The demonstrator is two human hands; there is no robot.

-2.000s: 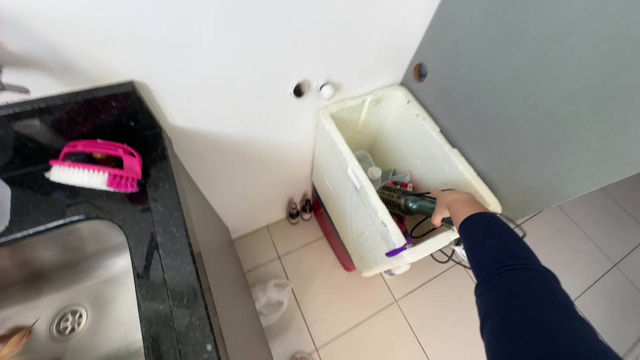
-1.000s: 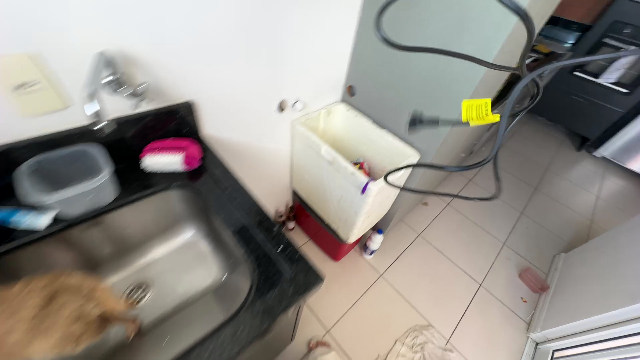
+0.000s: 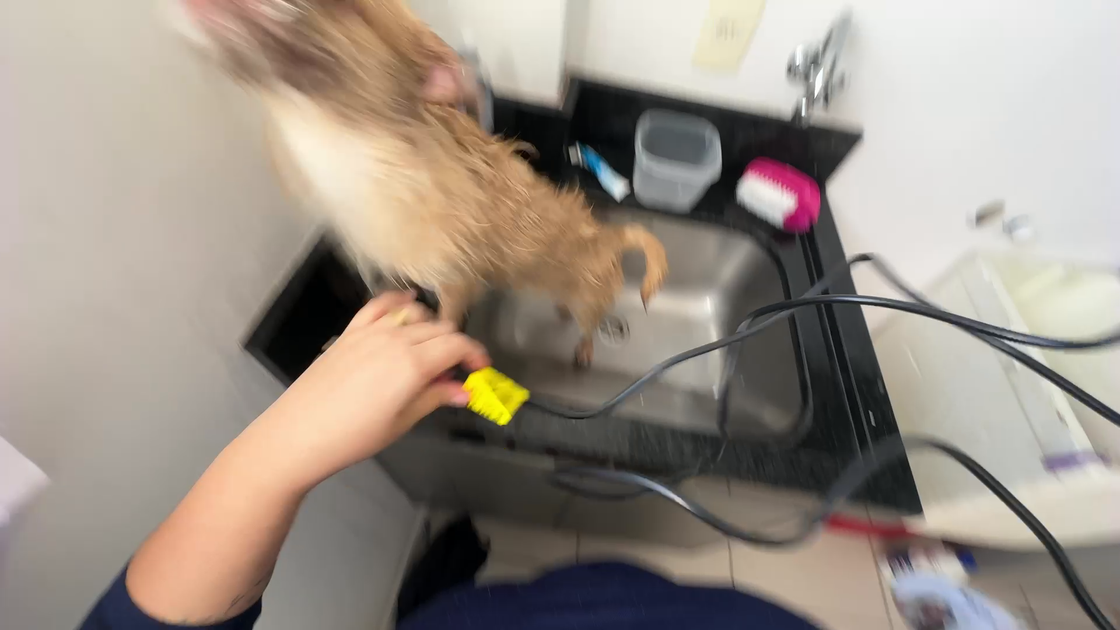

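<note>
My left hand pinches the end of a black power cord beside its yellow tag. The plug is mostly hidden by my fingers. Just beyond the hand, a wet tan dog stands upright on its hind legs in the stainless steel sink, its upper body blurred at the top left. The cord loops across the sink and leaves the view at the right. My right hand is not in view.
A clear plastic tub, a blue and white tube and a pink brush lie on the black stone counter behind the sink, near a chrome faucet. A whitish bin stands at the right.
The view has swung left to the sink. Two seconds ago a hand held a dark hair-styling brush in the bin. The cord, loose in the air a second ago, now has its tagged end in my left hand.
</note>
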